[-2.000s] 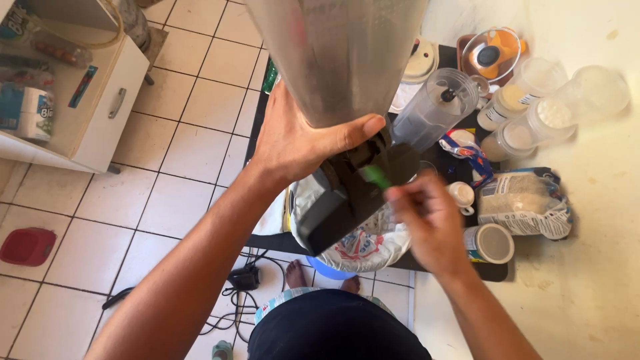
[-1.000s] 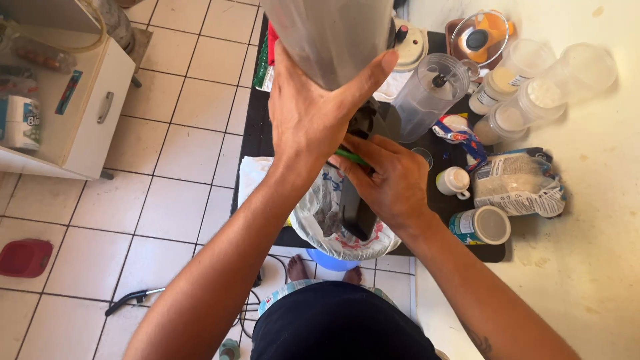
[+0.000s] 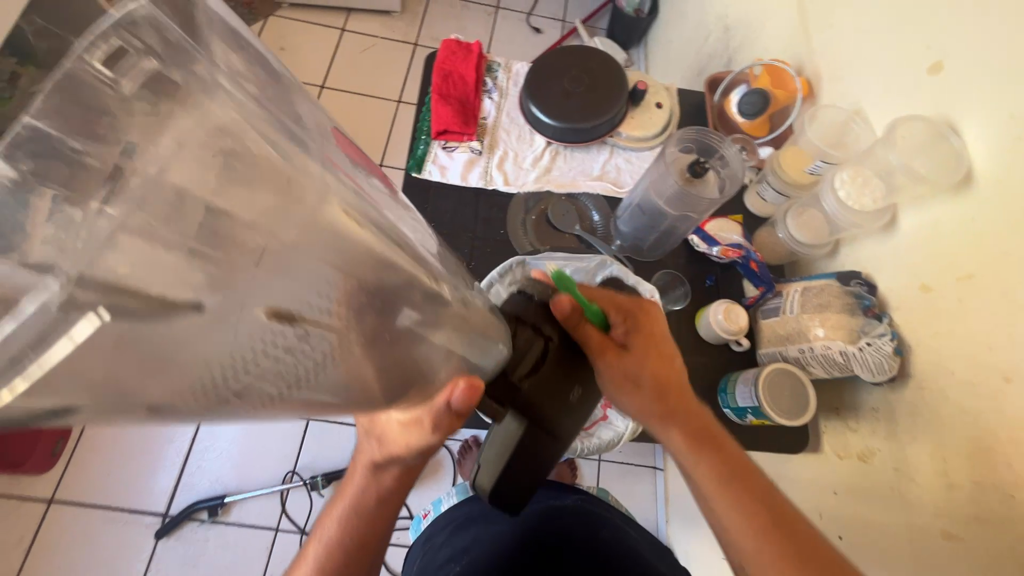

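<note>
A large clear plastic container (image 3: 240, 264), perhaps a vacuum or appliance tank, fills the left of the view. My left hand (image 3: 420, 424) grips it near its narrow end, where a black plastic part (image 3: 532, 392) is joined. Between the thumb and fingers of my right hand (image 3: 632, 344) is a green-handled brush (image 3: 580, 298), probably a toothbrush, with its pale bristles beside the black part. Beneath both hands sits a bin lined with a white plastic bag (image 3: 612, 428), partly hidden by them.
On the black table (image 3: 448, 208) stand a clear blender jar (image 3: 672, 196), a dark pan (image 3: 574, 94), a red cloth (image 3: 457, 90), a glass plate with a spoon (image 3: 565, 216), a white mug (image 3: 722, 322), several jars and a bag of grain (image 3: 824, 324). A wand and cable (image 3: 264, 492) lie on the floor.
The clear container has tipped over to the left, bringing the black part's face into view. My right hand has come away from close against that part, still with the green brush.
</note>
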